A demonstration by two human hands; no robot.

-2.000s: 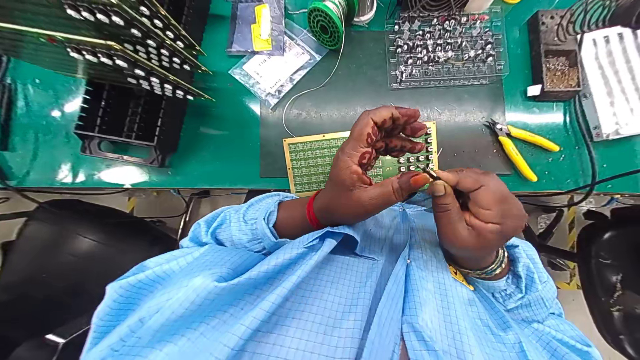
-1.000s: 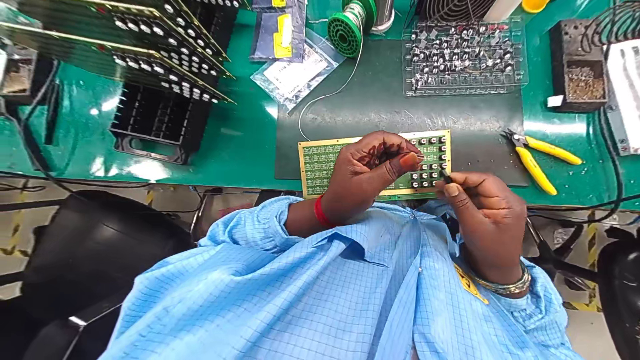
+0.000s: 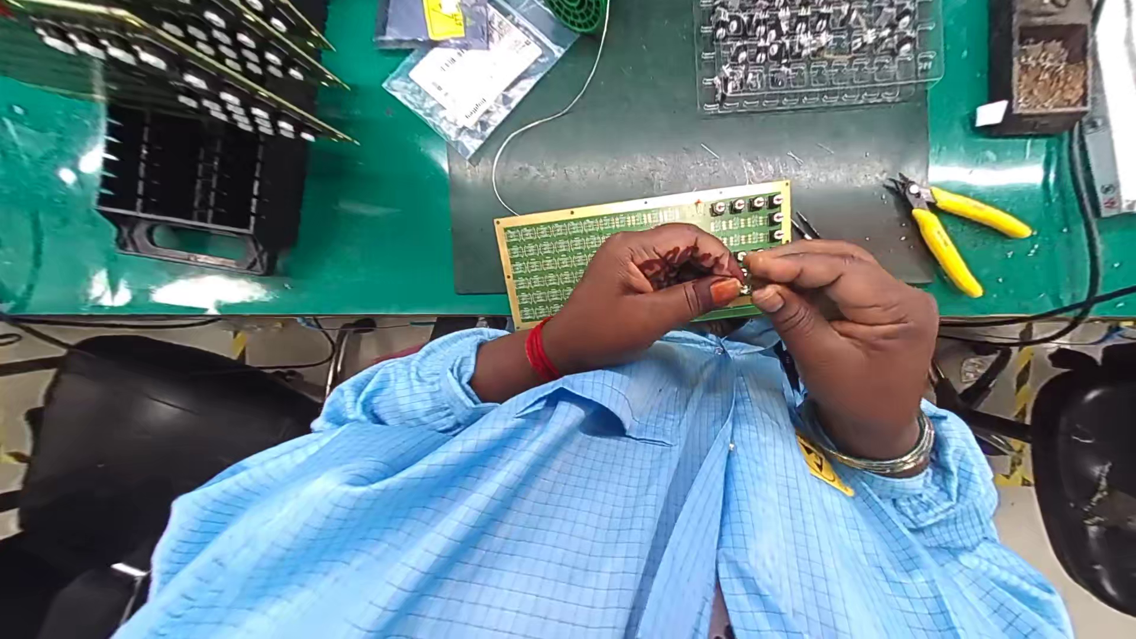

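My left hand (image 3: 652,280), with a red cord at its wrist, is curled over a green circuit board (image 3: 550,266). Its thumb and finger meet at a small electronic component (image 3: 745,273), which the fingertips of my right hand (image 3: 843,311) also touch. The component is mostly hidden by the fingers, so its kind is unclear. Black round components (image 3: 758,203) stand along the board's upper right corner. Behind my right fingers, thin dark tips of a tool (image 3: 806,226) show beside the board. Yellow-handled flush cutters (image 3: 958,226) lie with their handles apart, right of the board.
A clear plastic tray (image 3: 816,71) of components stands at the back. Left of it are a solder spool (image 3: 579,11) and plastic bags (image 3: 479,75). A black rack (image 3: 191,195) and stacked circuit boards (image 3: 204,80) occupy the left. A dark box of clippings (image 3: 1052,75) stands back right.
Two seconds ago my left hand was spread open above the board; its fingers have since curled in. The hands parted a little one second ago and are now together at the board's right part.
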